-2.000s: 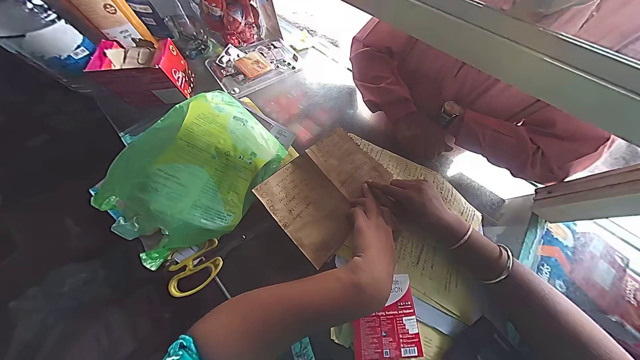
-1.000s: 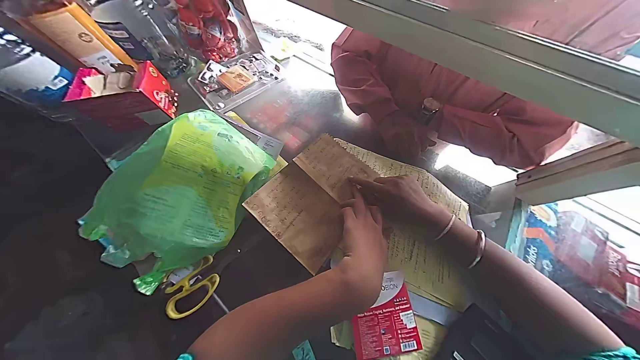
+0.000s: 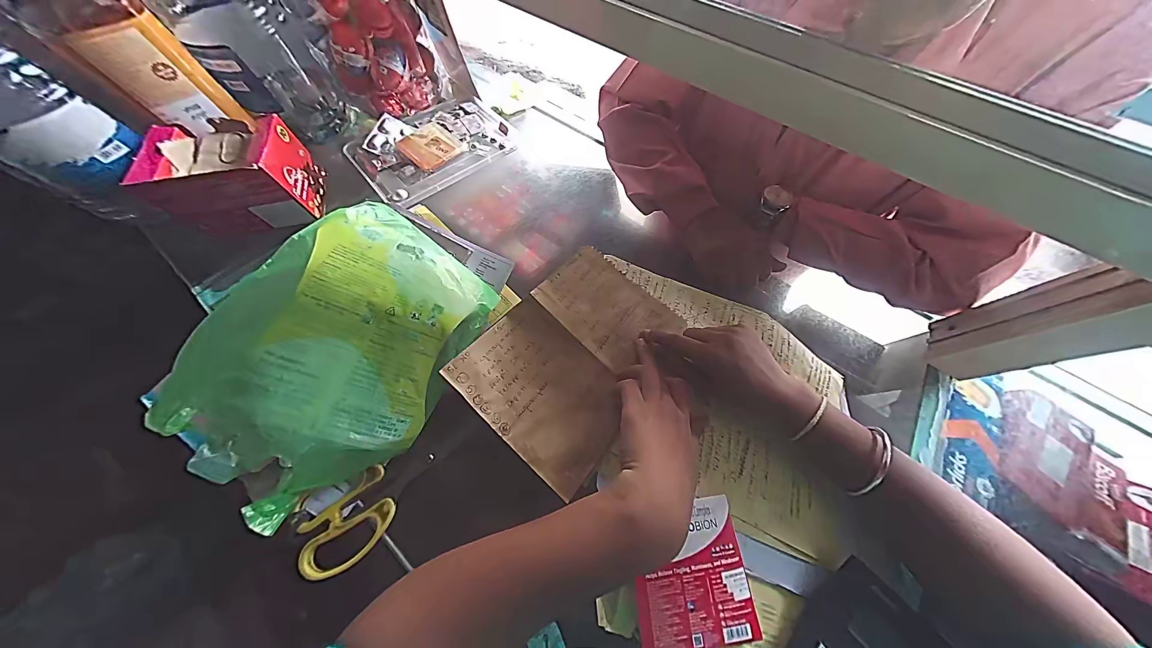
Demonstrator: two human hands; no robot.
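Observation:
A folded brown paper (image 3: 540, 387) with handwriting lies partly over larger yellowish written sheets (image 3: 765, 477). My left hand (image 3: 657, 423) rests on its right part, index finger extended along the surface. Against it, my right hand (image 3: 738, 369), with bangles at the wrist, touches the same paper with its fingers near the fold. Whether either hand pinches the paper does not show clearly. Below my left wrist is a red and white printed packet (image 3: 697, 576). To the left lie a green plastic bag (image 3: 333, 351) and yellow-handled scissors (image 3: 346, 531).
Across the counter, a person in a reddish sleeve (image 3: 864, 234) leans near the window frame (image 3: 810, 117). A red open box (image 3: 234, 189), a clear plastic tray (image 3: 432, 148) with small packets and several bottles stand at upper left. Packaged goods (image 3: 1035, 450) are at right.

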